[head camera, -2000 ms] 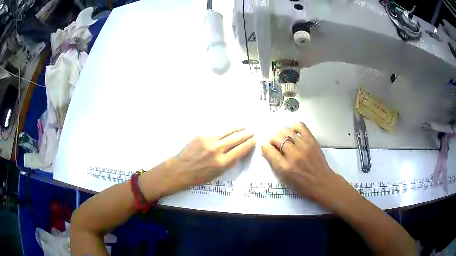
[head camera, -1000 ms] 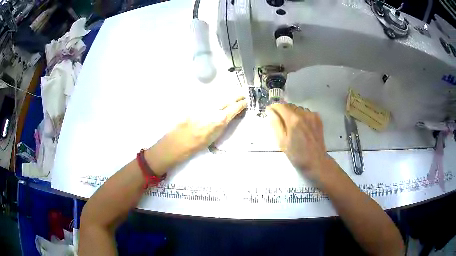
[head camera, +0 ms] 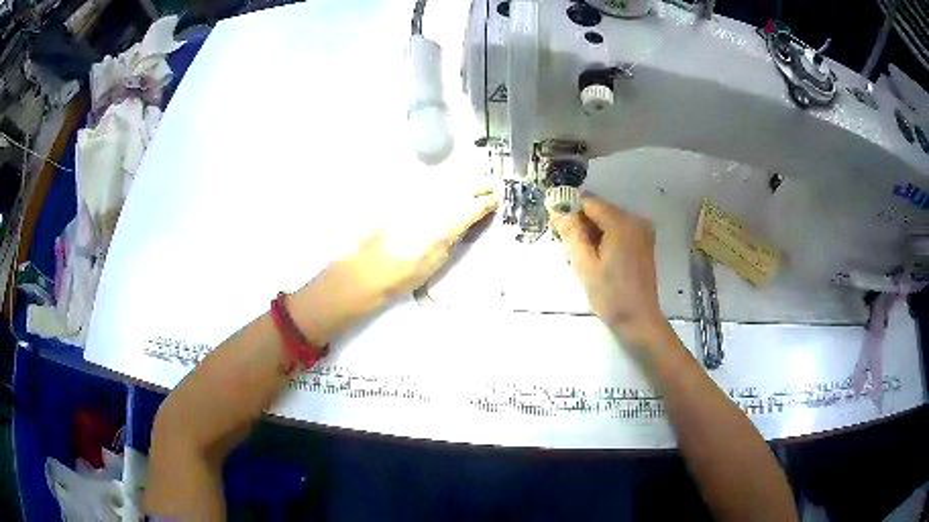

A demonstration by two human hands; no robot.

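Note:
The white sewing machine (head camera: 672,97) reaches in from the right. Its presser foot and needle area (head camera: 522,209) is at the left end of the arm. My left hand (head camera: 402,255) lies flat with its fingertips just left of the presser foot. My right hand (head camera: 614,250) is just right of the foot, fingers bent in behind the round knob, fingertips partly hidden. White cloth under the hands nearly vanishes in the glare against the white table (head camera: 234,204), so I cannot tell its edges or whether either hand grips it.
A yellow-tan card (head camera: 735,243) and a slim silver tool (head camera: 707,316) lie on the machine bed at right. A pink strip (head camera: 874,347) hangs at far right. A white lamp (head camera: 429,112) stands left of the head. White pieces (head camera: 107,184) heap beyond the table's left edge.
Both hands have moved forward from near the table's front edge to the presser foot. Over the last second they stay there, the right fingers now further behind the knob. The view has shifted slightly.

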